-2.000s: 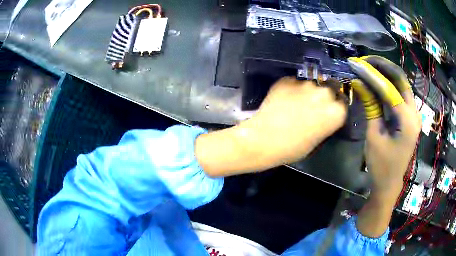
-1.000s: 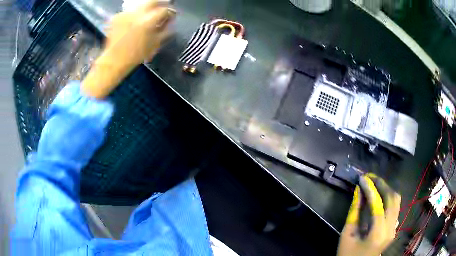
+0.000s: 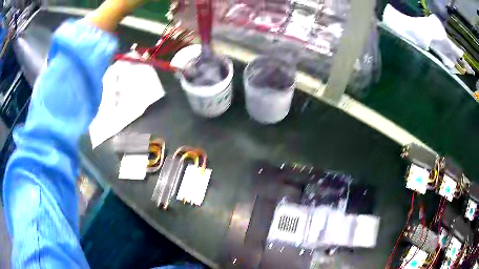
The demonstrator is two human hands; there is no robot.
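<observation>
Two heat sinks with copper-coloured U-bends lie side by side on the dark bench. The left one point(image 3: 133, 166) has a white plate below a grey fin block; the right one point(image 3: 195, 185) has its plate beside the fins. The black stencil jig point(image 3: 247, 220) lies to their right, bearing the silver metal stencil point(image 3: 320, 227) with a grid of openings at its left end. My left hand point(image 3: 116, 10) is at the top left, cut off by the top edge; only the wrist and a blurred part show, and its fingers are hidden. My right hand is out of the picture.
A white paste tub point(image 3: 208, 100) with a red handle standing in it and a translucent cup point(image 3: 269, 100) stand near the back rail. A white paper sheet point(image 3: 123, 97) lies left. Wired modules point(image 3: 418, 178) are at the right. A pale post point(image 3: 351, 52) rises behind the bench.
The view has swung up and left, showing the tubs. My left hand has moved up to the top edge. My right hand has left the picture. A second heat sink now shows beside the first.
</observation>
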